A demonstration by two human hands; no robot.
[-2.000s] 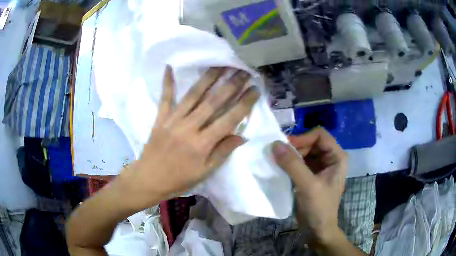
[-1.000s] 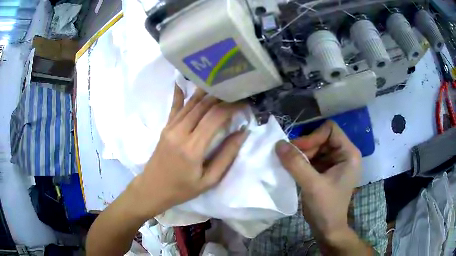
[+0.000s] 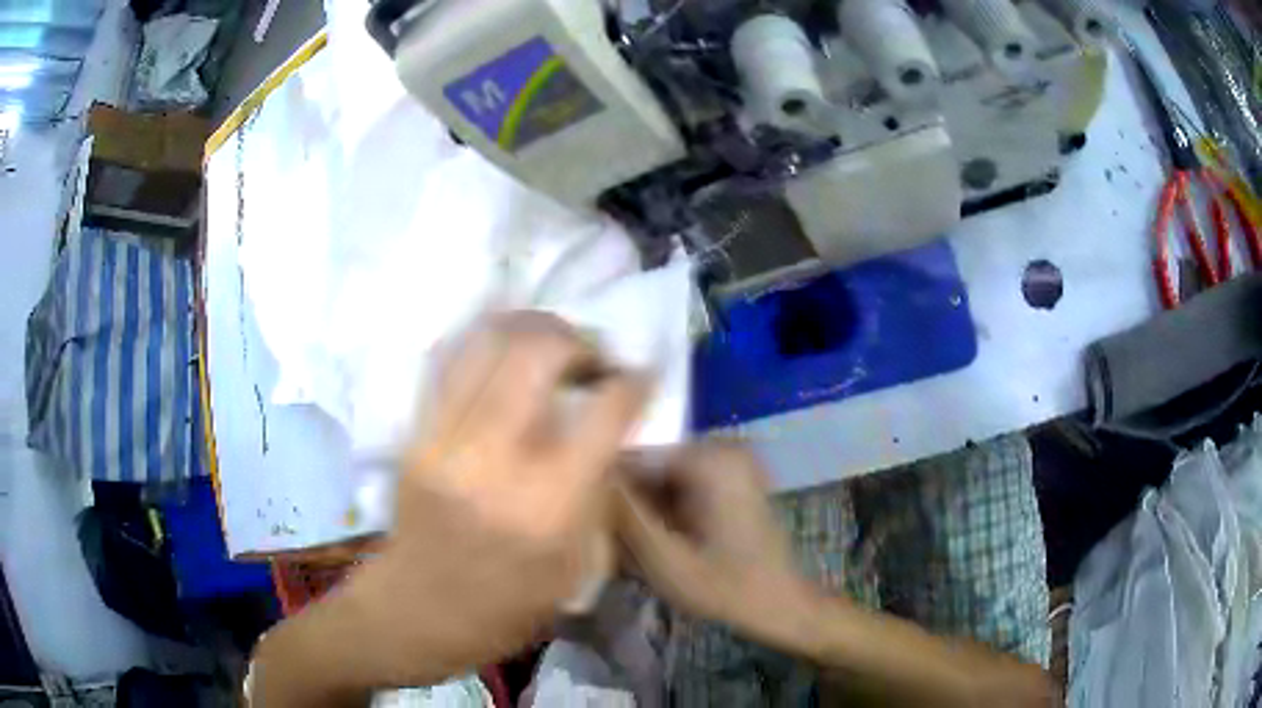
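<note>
The white cloth (image 3: pixel 415 235) lies on the table left of the needle area, and its right edge reaches under the head of the overlock machine (image 3: pixel 547 104). My left hand (image 3: pixel 512 443) is blurred, with curled fingers over the near part of the cloth. My right hand (image 3: pixel 699 519) is also blurred, close to the right of my left hand at the table's front edge. Both sets of fingertips are blurred or hidden, so their hold on the cloth is unclear. A bit of pale cloth hangs below my hands.
A blue plate (image 3: pixel 886 325) lies before the machine. Red-handled scissors (image 3: pixel 1201 228) and a grey pouch (image 3: pixel 1176 362) lie at the right. Cut pieces (image 3: pixel 1176 581) hang at lower right. A striped blue-white cloth (image 3: pixel 118 360) hangs at the left. Part of a red basket (image 3: pixel 307 578) shows below.
My right hand has moved left and down, beside my left hand. My left hand has come down from the machine head. The blue plate is more exposed, and the camera view has shifted.
</note>
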